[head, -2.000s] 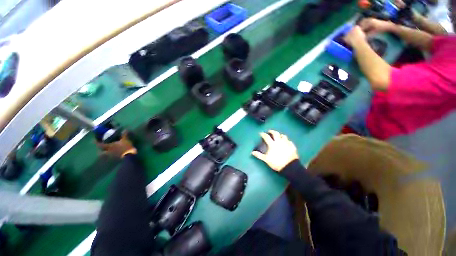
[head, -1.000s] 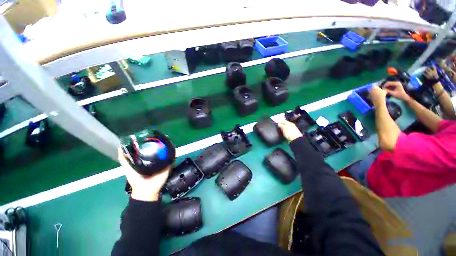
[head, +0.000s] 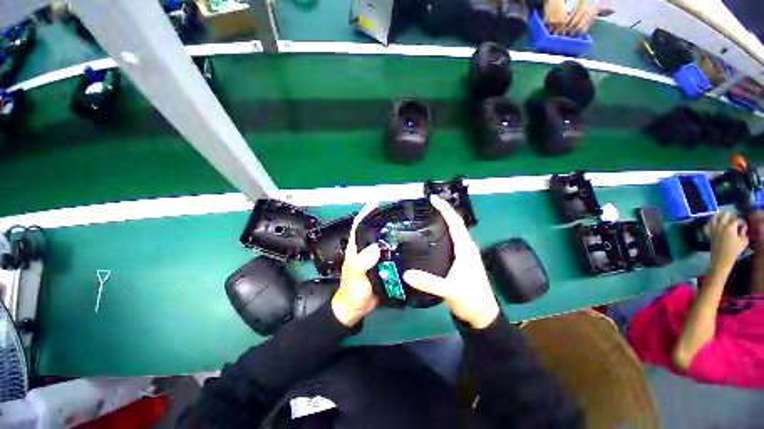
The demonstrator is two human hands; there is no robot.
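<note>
My left hand [head: 358,281] and my right hand [head: 456,281] hold a half-assembled unit [head: 423,243] between them, above the bench. It is a rounded black body. A small green circuit board [head: 391,280] shows on its near left side, with thin wires and a second green-blue patch above it. My left thumb lies beside the board, and my right thumb lies on the black body. Whether the body is one shell or two halves together I cannot tell. Open housing shells [head: 279,229] and smooth rear housing shells [head: 260,295] lie on the bench to the left.
A rear housing shell [head: 518,270] lies right of my hands. Closed units [head: 409,129] stand on the green conveyor [head: 335,159] behind a white rail. A grey slanting post [head: 180,92] crosses at left. A wire hook [head: 101,289] lies at left. A person in red [head: 712,331] works at right.
The unit has moved from the left to in front of me, and both hands are now on it. My right hand has come back from the shells at right. The view has turned.
</note>
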